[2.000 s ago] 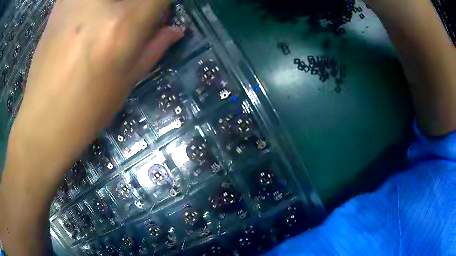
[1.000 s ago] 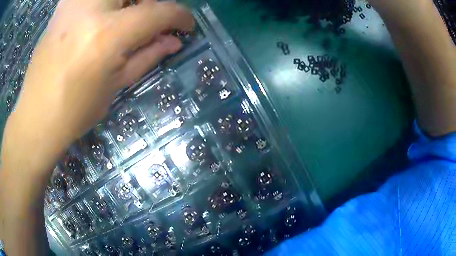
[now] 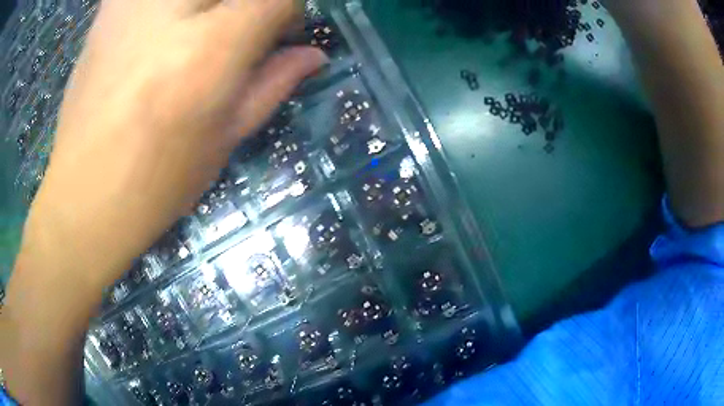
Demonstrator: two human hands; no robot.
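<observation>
A clear blister tray (image 3: 476, 262) with square pockets fills the middle and lower left. Dark round assemblies (image 3: 352, 112) with bright dots lie in its pockets, with small bright square parts (image 3: 376, 147) beside some. My left hand (image 3: 182, 87) is over the tray's upper left part, its thumb near the top pocket. Its other fingers are partly cut off by the top edge, and whether they hold anything is hidden. My right forearm (image 3: 675, 95) comes up along the right side; the right hand itself is beyond the top edge.
A small cluster of black open squares (image 3: 525, 112) lies on the green mat (image 3: 556, 214) right of the tray. A larger dark heap (image 3: 516, 20) lies at the top. More part-filled trays (image 3: 40, 71) show at the upper left. A blue smock (image 3: 587, 341) covers the lower right.
My left hand has shifted right, and its fingers now reach beyond the top edge. Tray, loose squares and right forearm all appear slightly further right in the picture.
</observation>
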